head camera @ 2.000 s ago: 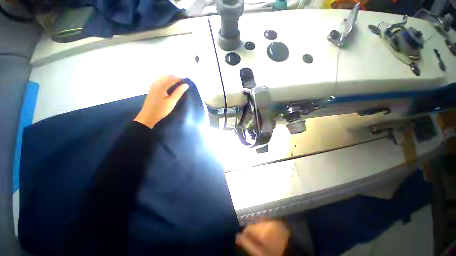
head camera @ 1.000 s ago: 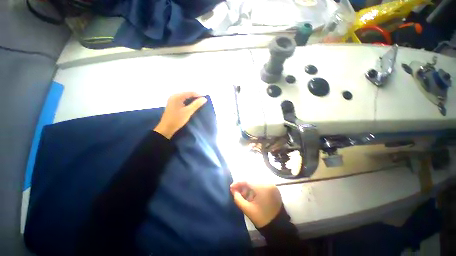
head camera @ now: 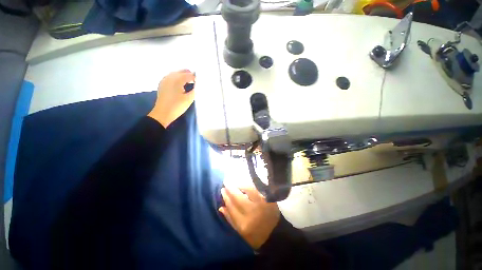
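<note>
The navy fabric panel (head camera: 58, 158) lies flat left of the white sewing machine head (head camera: 338, 100). My left hand (head camera: 175, 97) grips the panel's far right corner beside the head's left end. My right hand (head camera: 248, 213) is on the panel's right edge just below the bright light, with its fingertips at the cloth. The curved metal take-up lever guard (head camera: 279, 166) hangs close above my right fingers and partly hides them. Glare and the head hide the needle and presser foot.
Navy cut pieces (head camera: 391, 240) lie at the lower right, below the table's front edge. More navy cloth (head camera: 135, 15) lies behind the table at the upper left. A grey upright cylinder (head camera: 239, 34) stands on the head. Orange handles (head camera: 386, 8) show behind it.
My right hand has come up from the lower edge to the lit area by the guard. My left hand still holds the corner, now closer against the head. The camera view has shifted.
</note>
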